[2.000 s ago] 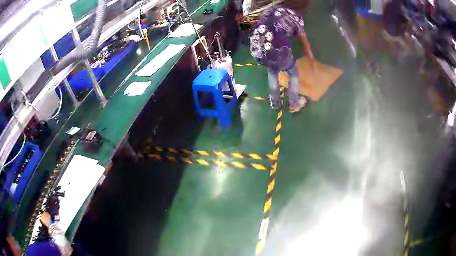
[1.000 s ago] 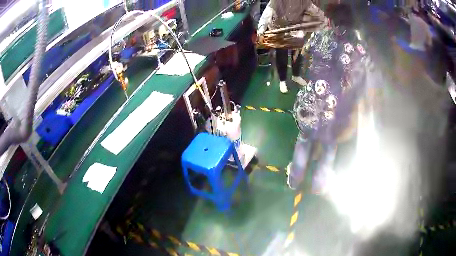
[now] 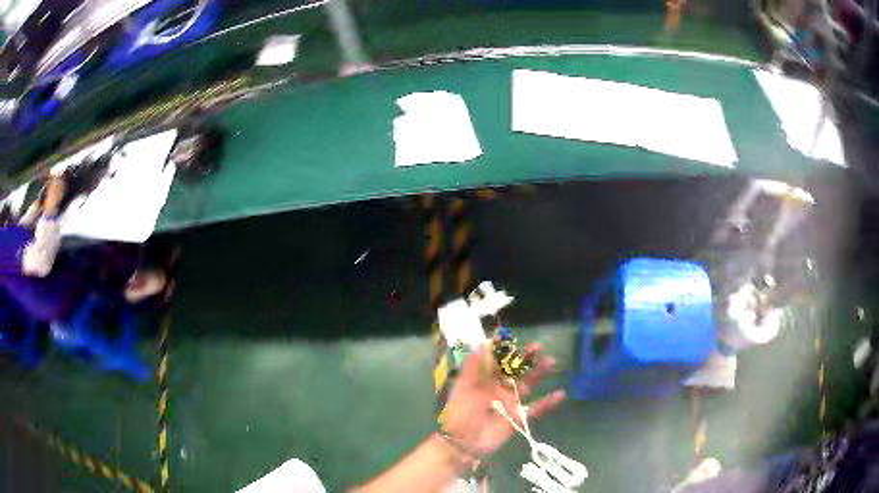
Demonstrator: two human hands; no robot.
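My left hand is bare and reaches in from the bottom centre, palm up with fingers partly spread. A small circuit board with yellow and dark parts lies in it against the fingers. A looped white cable hangs from the board past the bottom edge. A white piece sticks up by the thumb; blur hides what it is. My right hand is not in view.
A green-topped bench with white sheets crosses the upper view. A blue stool stands right. A person's arm works at far left. An unclear white shape is at the bottom edge.
The view has swung to face the bench side-on. My left hand has come into view with the board and white cable. The patterned-clothed person has shifted to the lower right edge.
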